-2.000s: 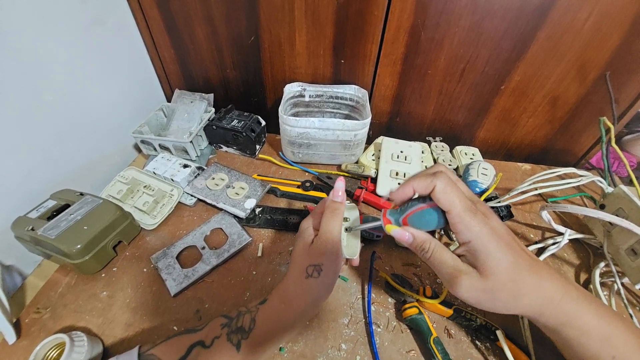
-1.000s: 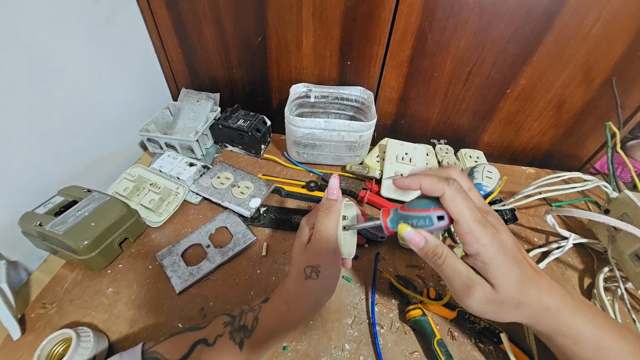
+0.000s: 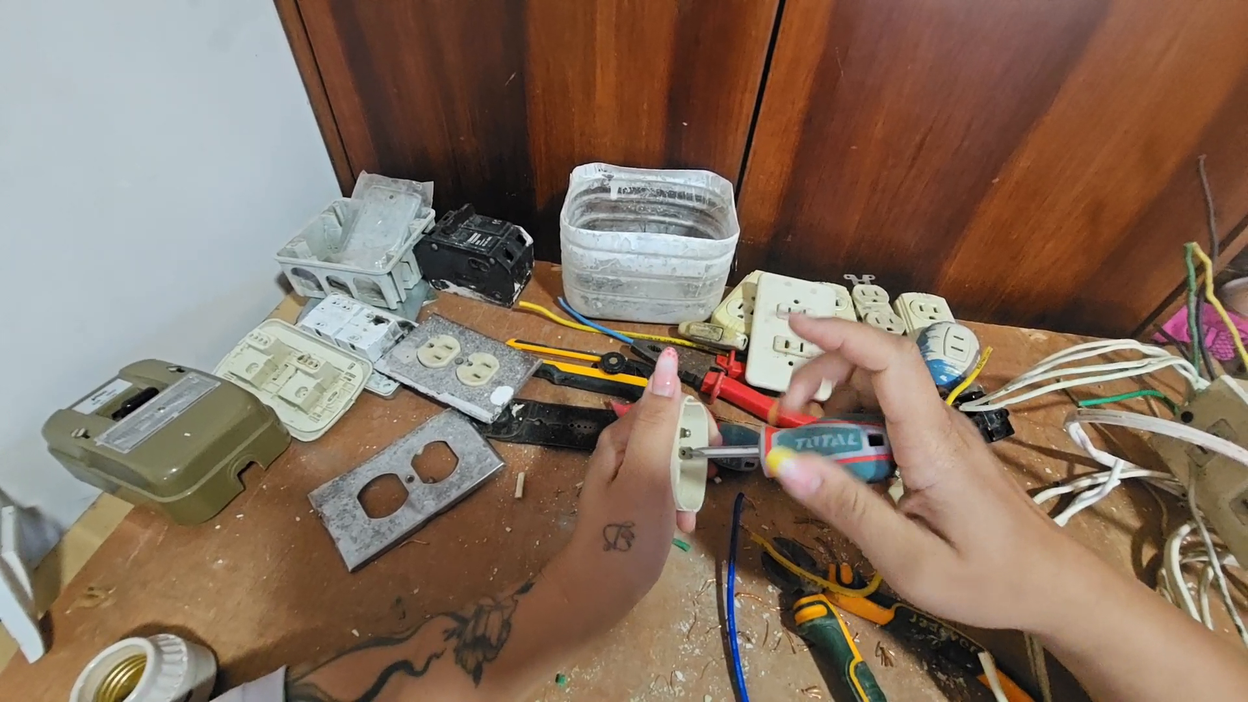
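My left hand grips a small cream plastic electrical fitting on edge, thumb at its top. A Total screwdriver with a teal and red handle lies level, its tip on the fitting's face, at what looks like a screw. My right hand is at the handle, thumb tip against it and the index and other fingers loosely spread above and behind. Whether those fingers touch the handle is partly hidden. Behind the hands are a cream outlet plate and a red-handled tool.
A grey metal duplex plate, an olive plastic case and a lamp socket lie left. A cloudy plastic container stands behind. Green and orange pliers and a blue wire lie in front; white cables tangle at right.
The fingers of my right hand have loosened and spread from the screwdriver's handle, which they wrapped closely before. My left hand keeps hold of the fitting, with the tip still against it.
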